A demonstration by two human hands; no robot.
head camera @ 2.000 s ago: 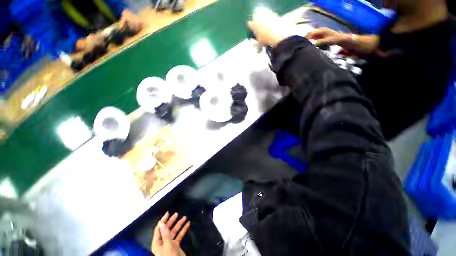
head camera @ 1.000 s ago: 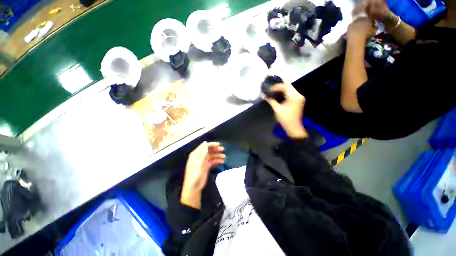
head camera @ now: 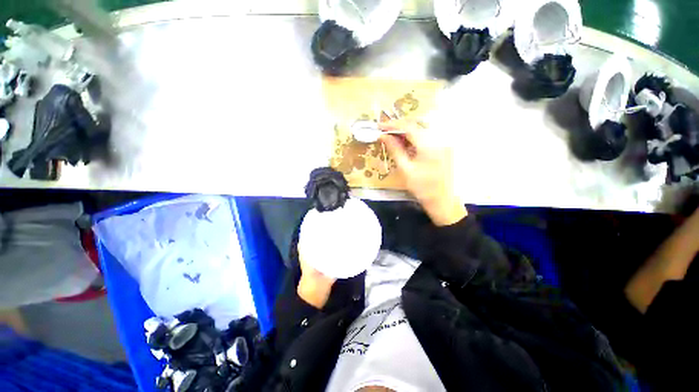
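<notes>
My left hand [head camera: 314, 285] holds a round white part [head camera: 341, 239] from below, over my lap. A black crinkled part [head camera: 327, 189] sits at its upper edge. The white part hides most of my left fingers. My right hand [head camera: 423, 157] is above the tan cardboard mat [head camera: 349, 96], its fingertips closed on a thin white cotton swab [head camera: 392, 132]. The swab's far end is at a small white glue dish [head camera: 366, 132]. The mat has brown stains and lies on the pale metal bench [head camera: 214, 99].
More white round parts [head camera: 553, 29] with black crinkled parts stand along the bench's far side. Black pieces lie at the bench's left [head camera: 57, 126] and right ends. A lined blue crate [head camera: 249, 253] holds joined pieces [head camera: 195, 348]. Another person's arm [head camera: 665, 264] is at right.
The view has swung left and down. My left hand, empty before, now holds a white part with its black piece. My right hand has moved from a black part to the swab over the mat.
</notes>
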